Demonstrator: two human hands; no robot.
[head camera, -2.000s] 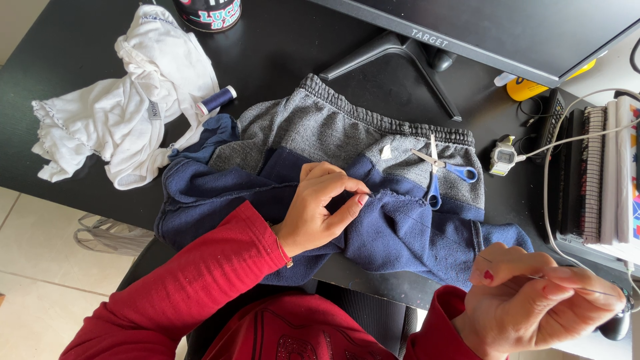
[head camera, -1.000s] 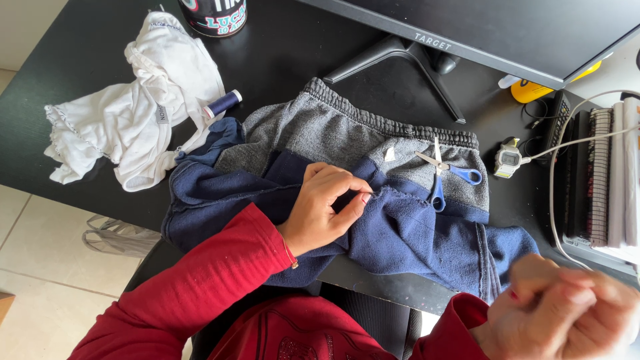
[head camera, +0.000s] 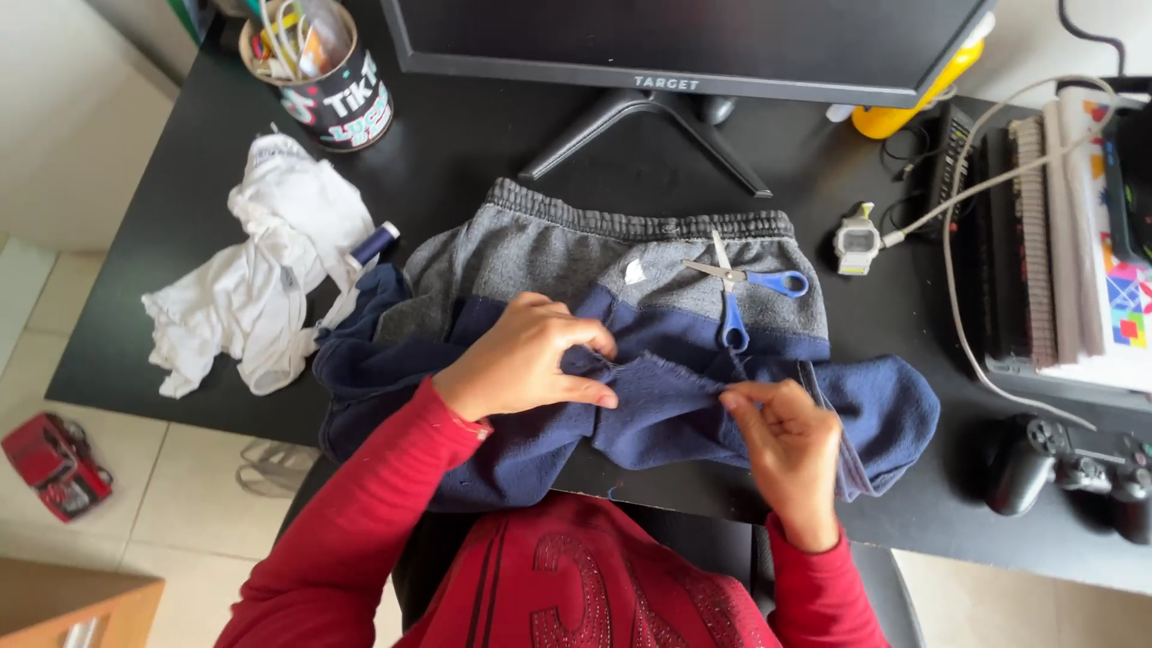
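Grey and navy fleece pants with an elastic waistband lie across the desk, seam edge up. My left hand is at the middle of the seam, thumb and fingers around a fold of the navy cloth. My right hand pinches the seam edge farther right between thumb and forefinger; whether a needle is in it cannot be told. Blue-handled scissors, blades apart, rest on the pants above my right hand. A spool of dark blue thread lies at the left, against a crumpled white cloth garment.
Behind the pants stands a monitor on a forked base. A pencil tin is at the back left. On the right are a digital watch, a pale cable, stacked notebooks and a black game controller.
My right hand has come in from the far right, where it was raised off the cloth, down to the navy seam. My left hand's thumb and fingers have spread apart somewhat. The view has shifted.
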